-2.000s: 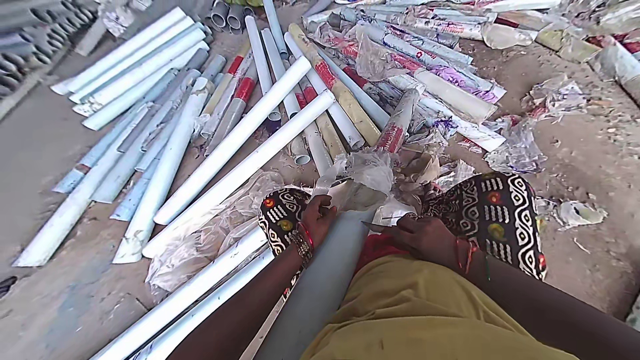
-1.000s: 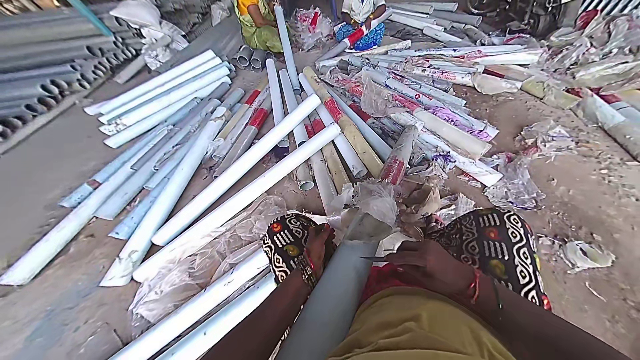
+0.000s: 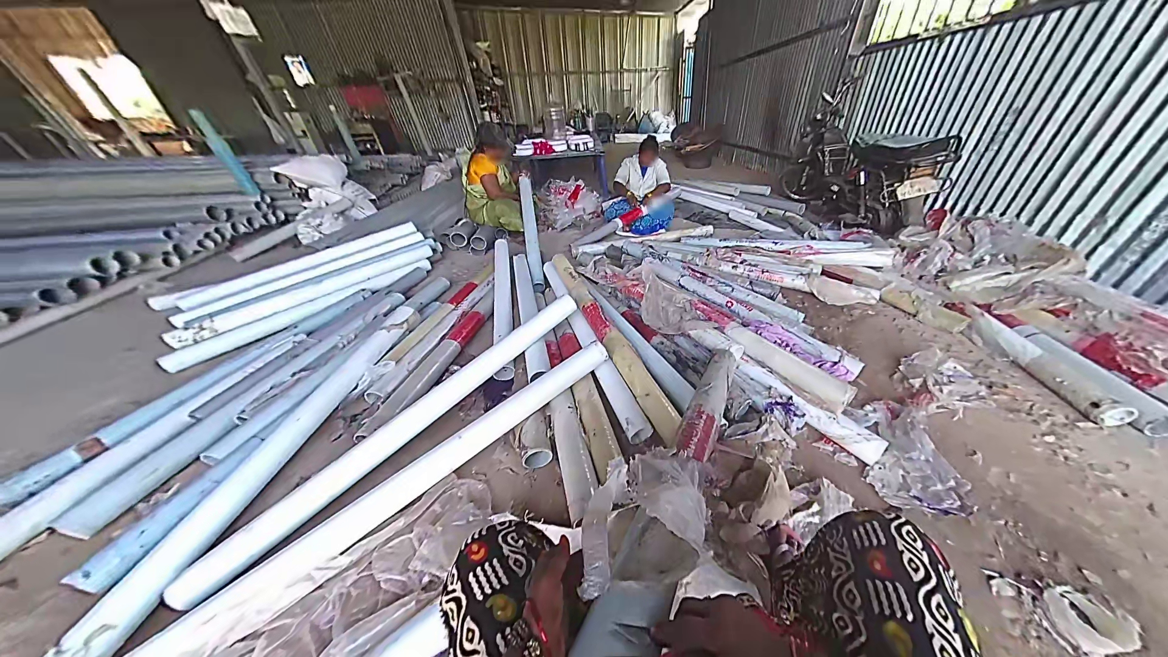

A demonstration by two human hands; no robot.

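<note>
A grey-blue plastic pipe lies between my knees, its far part wrapped in torn clear plastic film. My left hand is at the left side of this pipe, touching it or its film; its fingers are partly cut off by the lower edge. My right hand is at the pipe's right side, low in the view, its fingers dark and unclear. The thin dark tool seen earlier in that hand does not show plainly. Patterned cloth covers my knees on both sides.
White pipes fan out at the left; film-wrapped pipes lie in a heap at the right. Two people sit among pipes farther back, one holding an upright pipe. A motorcycle stands by the corrugated wall. Loose film litters the ground.
The view has tilted up, bringing the seated people, motorcycle and walls into sight. Both hands stay close to the pipe between my knees.
</note>
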